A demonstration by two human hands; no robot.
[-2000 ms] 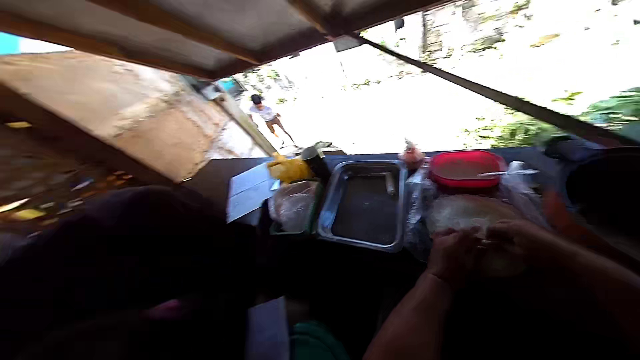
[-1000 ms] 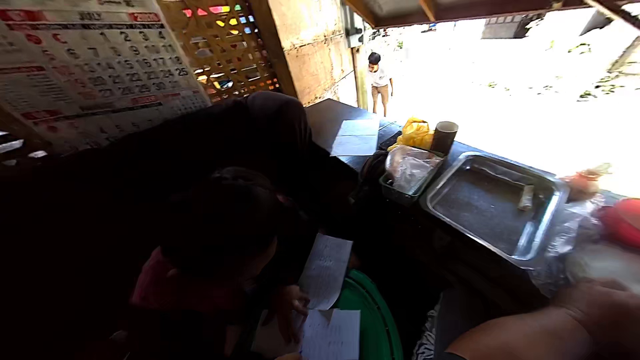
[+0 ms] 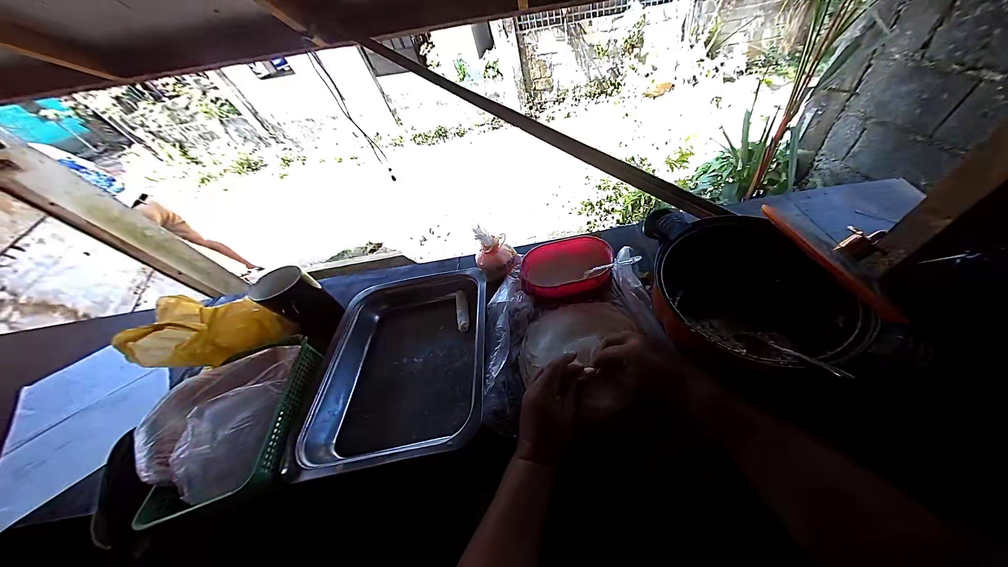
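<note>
My left hand [image 3: 554,398] and my right hand [image 3: 639,364] meet over a stack of round, thin, pale wrappers [image 3: 579,327], their fingertips pinching a small whitish roll [image 3: 584,370]. Just behind the stack stands a red plastic tub [image 3: 567,266] of pale contents with a utensil resting across its rim. To the left, a metal tray [image 3: 482,370] holds one slim pale roll [image 3: 462,311] near its back right corner. A deep pot [image 3: 669,291] with dark contents and a spoon [image 3: 811,362] is at the right. Shadow hides part of both hands.
A green plastic basket [image 3: 295,398] with bagged items, a yellow plastic bag [image 3: 205,331] and a dark cylindrical container [image 3: 295,295] sit left of the tray. A tied plastic bag [image 3: 494,258] stands behind it. An orange lid [image 3: 835,264] leans at the pot. Another person's limb [image 3: 189,228] shows outside.
The view has swung left toward another person with papers, then back to the counter. Both my hands are at the wrappers now, as they were two seconds ago.
</note>
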